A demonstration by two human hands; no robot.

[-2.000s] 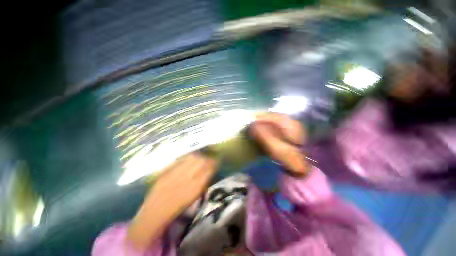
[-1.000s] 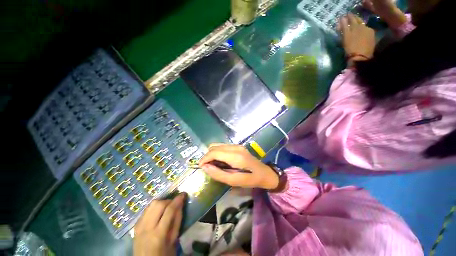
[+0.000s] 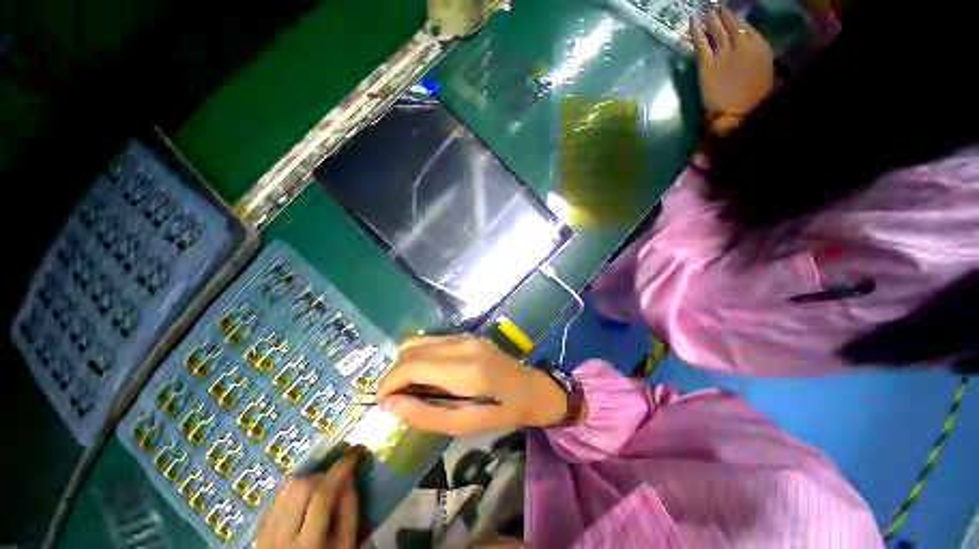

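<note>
My right hand (image 3: 462, 388) holds dark tweezers (image 3: 438, 396) at the right edge of the working blister tray (image 3: 281, 257). The tweezer tips reach the tray's nearest pockets; what they touch is too small to tell. The tray holds rows of amber circuits (image 3: 229, 387), with greyer parts at its upper end. My left hand (image 3: 311, 508) is at the tray's lower right edge, cut off by the picture's bottom. Its fingertips are in shadow beside a bright glare, and I cannot tell if they hold anything.
A glossy dark pad (image 3: 446, 204) with a white cable (image 3: 572, 290) lies beyond my right hand, with a yellow piece (image 3: 515, 335) near its corner. A second blister tray (image 3: 113, 281) lies left. A yellow film sheet (image 3: 603, 161) is beyond the pad. A person in pink (image 3: 773, 268) sits right.
The blur of two seconds ago has cleared. Since one second ago the whole view has shifted, so bench things and hands appear lower and further left. The tweezers remain in my right hand at the tray edge.
</note>
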